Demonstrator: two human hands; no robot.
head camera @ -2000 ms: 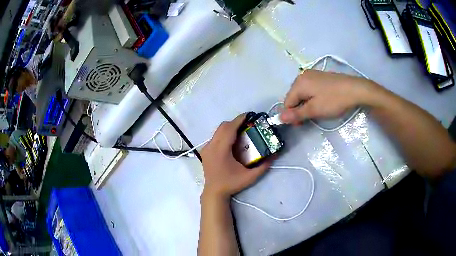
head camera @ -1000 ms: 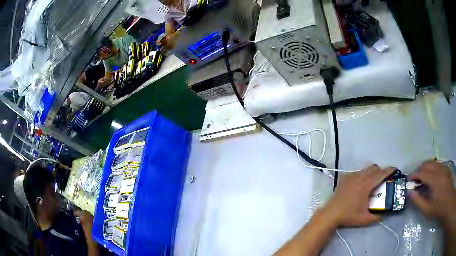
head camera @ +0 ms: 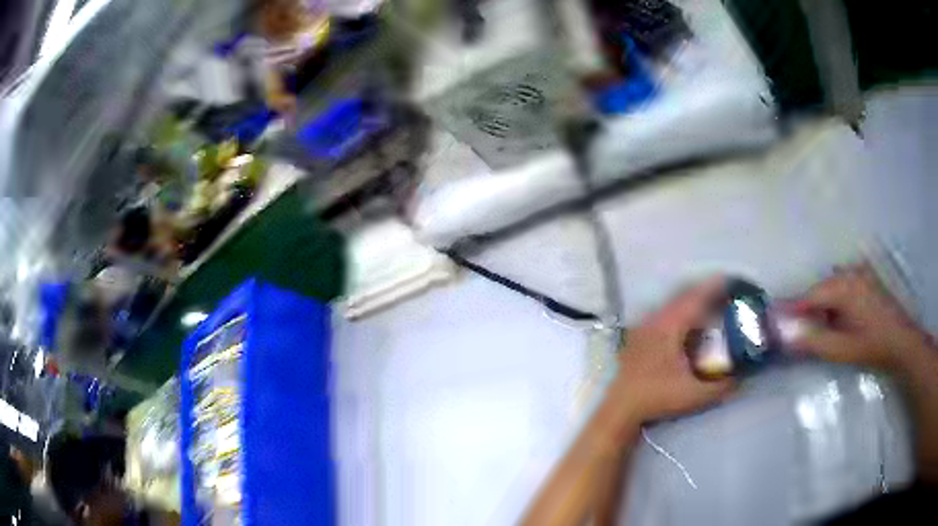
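The frame is strongly blurred. My left hand holds an open power bank unit above the bench at the right. The unit's dark board end faces right, and its pale cell shows beside my left fingers. My right hand is close to the board end with its fingers closed together. A pale blur at these fingertips fits the USB plug, but whether it is in the port cannot be told. A bit of white cable shows below my left hand.
A blue bin with rows of pale units stands at the left. A flat white box, a meter with a blue display and a grey metal box are behind. A black cord crosses the bench. A person's head shows lower left.
The view has swung, first toward the left side of the bench, and is now blurred. Both hands stay together at the unit, with the right hand at its board end.
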